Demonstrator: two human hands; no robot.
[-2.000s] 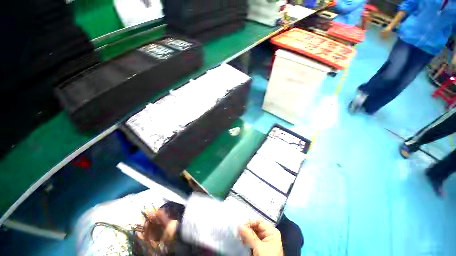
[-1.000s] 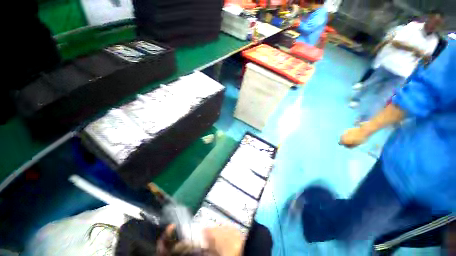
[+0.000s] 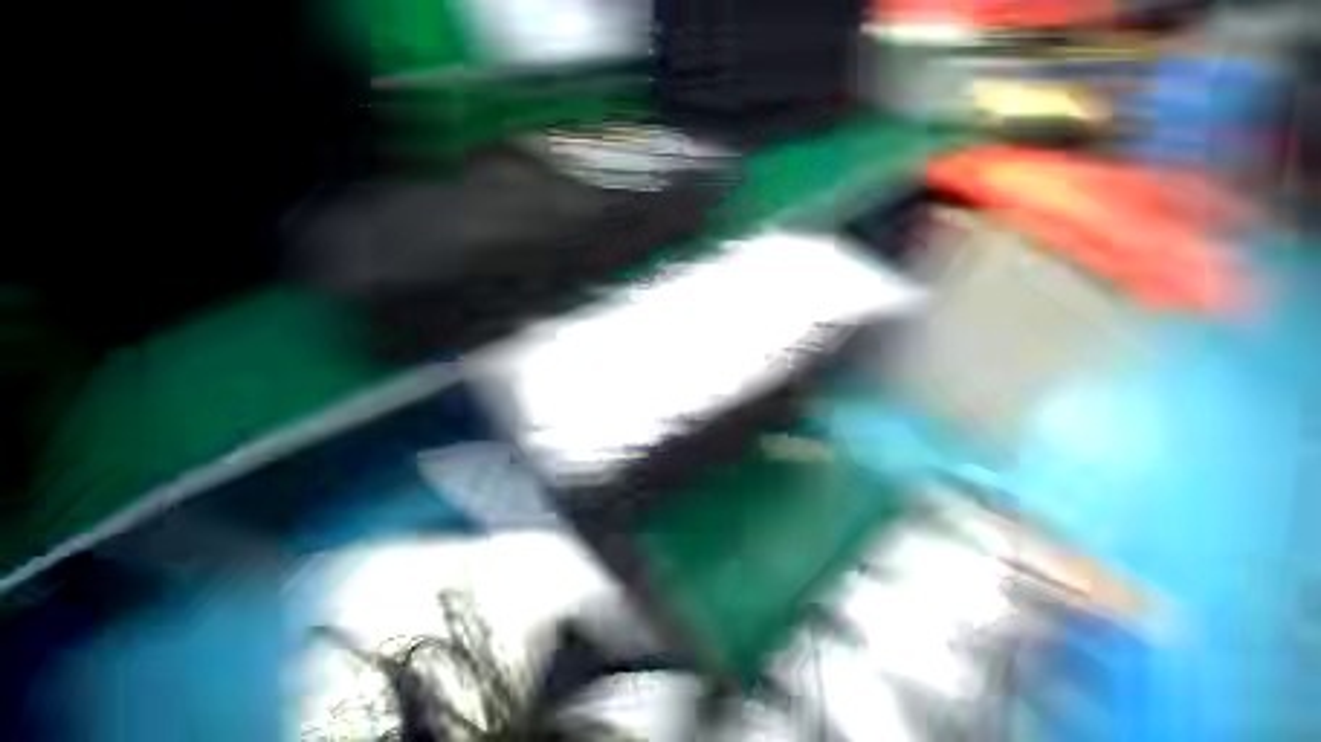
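The view is heavily blurred. A foam tray with whitish bagged items shows as a streaked white patch at the lower right, beside the lower green surface. A stack of filled trays, black with a bright white top, stands in the middle. The white plastic bag heap lies at the lower left, with dark thin streaks over it. A small whitish shape is at the bottom edge; I cannot tell what it is. Neither of my hands can be made out clearly, nor anything held.
A black tray stack with patterned boards at one end is on the green bench. A red-orange tray sits over a pale grey bin at the right. A tan streak and a blue patch at the lower right are unclear.
The whole view has shifted and blurred, with the tray stacks and bin now farther right. The passing people are no longer distinguishable. My hands, visible at the bottom before, have become indistinct.
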